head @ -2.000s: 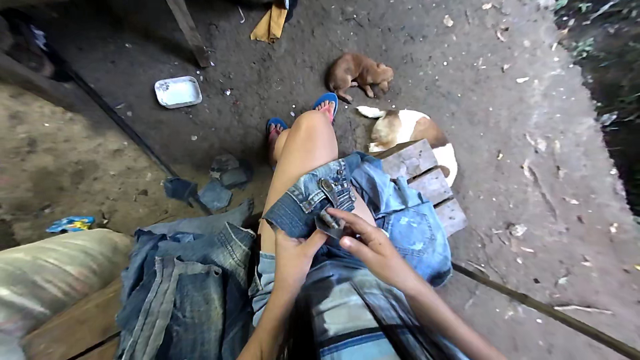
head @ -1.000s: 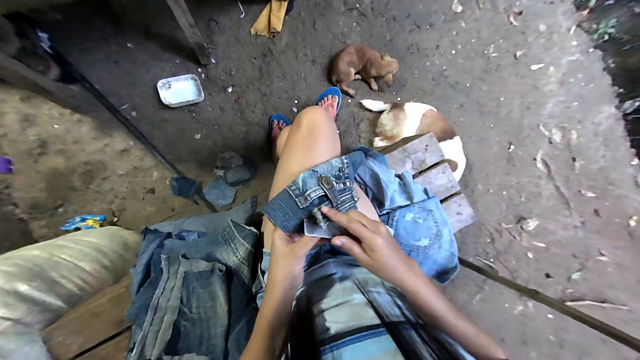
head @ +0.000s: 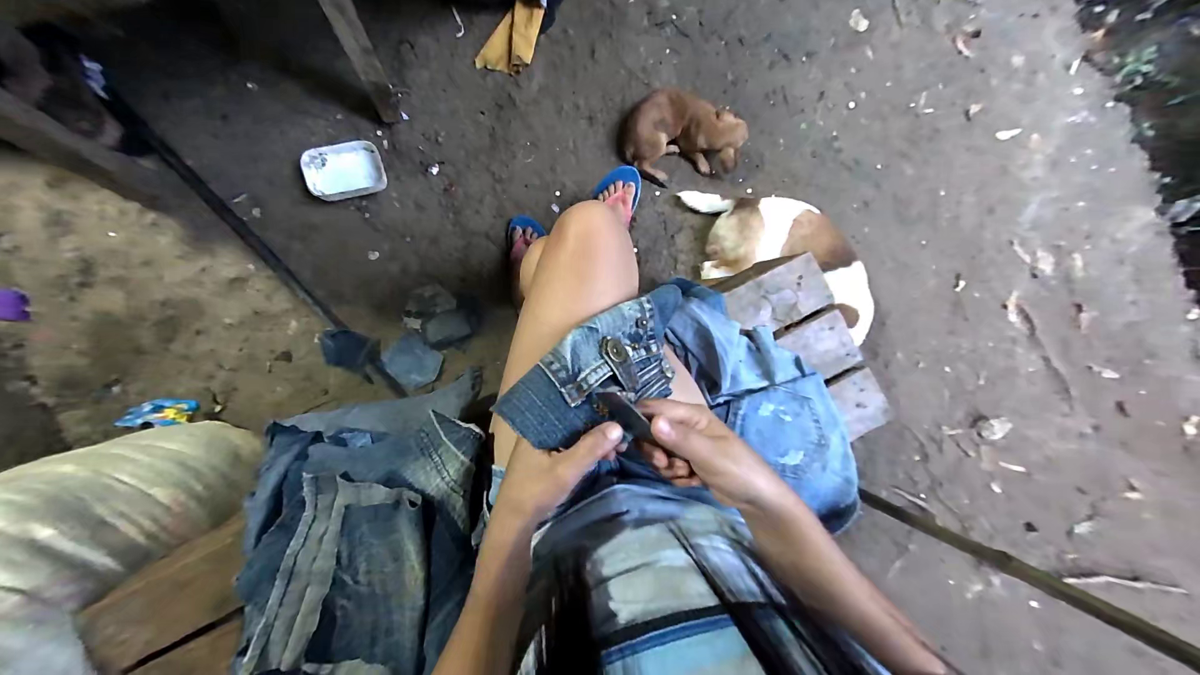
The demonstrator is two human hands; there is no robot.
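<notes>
A piece of denim garment (head: 605, 361) with a metal button and a waistband lies across my lap. My left hand (head: 567, 464) grips its near edge, thumb on top. Between the thumb and fingers of my right hand (head: 689, 441) is a small, flat dark blade-like piece (head: 623, 415), its tip resting against the denim. Part of the cloth under both hands is hidden. A lighter blue pair of denim pants (head: 787, 441) hangs over the bench at my right. Folded dark denim pieces (head: 361, 553) are piled at my left.
The wooden bench (head: 825, 347) has gapped slats. A brown puppy (head: 680, 131) and a white-and-brown dog (head: 787, 234) lie on the dirt floor beyond it. A white tray (head: 344, 170), stones (head: 412, 361), a pale sack (head: 103, 506) and a long pole (head: 1031, 572) are around me.
My right hand has shifted the dark flat piece, which now stands tilted against the denim; one second ago it lay flatter, showing a paler face. The denim remains in my left hand.
</notes>
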